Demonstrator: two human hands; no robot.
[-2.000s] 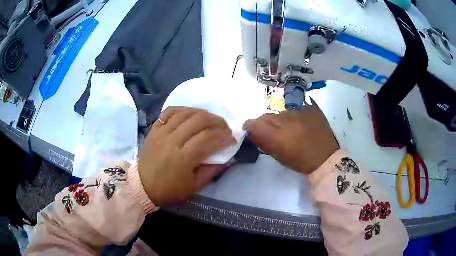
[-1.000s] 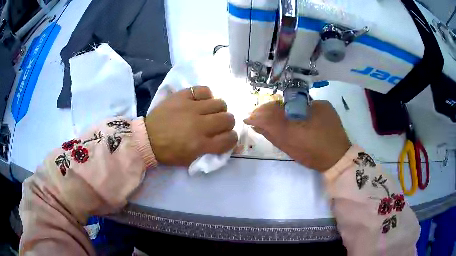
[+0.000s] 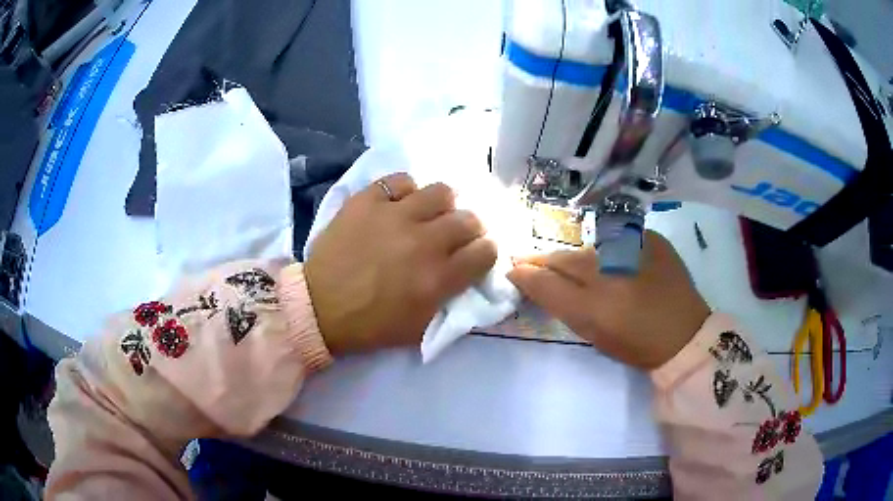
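A white pocket bag (image 3: pixel 470 318) lies bunched on the machine bed, left of and below the needle area. My left hand (image 3: pixel 401 264) is closed on it, its fingers curled over the cloth. My right hand (image 3: pixel 612 298) is at the right of the needle area, its thumb and fingertips together at the cloth's right edge. The presser foot area is partly hidden behind the machine head (image 3: pixel 685 108) and its grey knob. A second white cloth piece (image 3: pixel 220 186) lies at the left on the dark grey garment panel (image 3: pixel 264 59).
A yellowish metal plate (image 3: pixel 558 225) shows under the head. A dark case with a red edge (image 3: pixel 778 259) and scissors with yellow and red handles (image 3: pixel 821 352) lie at the right. A blue label strip (image 3: pixel 73 127) is far left. A measuring tape (image 3: pixel 470 477) follows the front edge.
The dark strip seen between my hands earlier is now hidden. My left hand has turned over and closed on the bunched white cloth. The view has also shifted.
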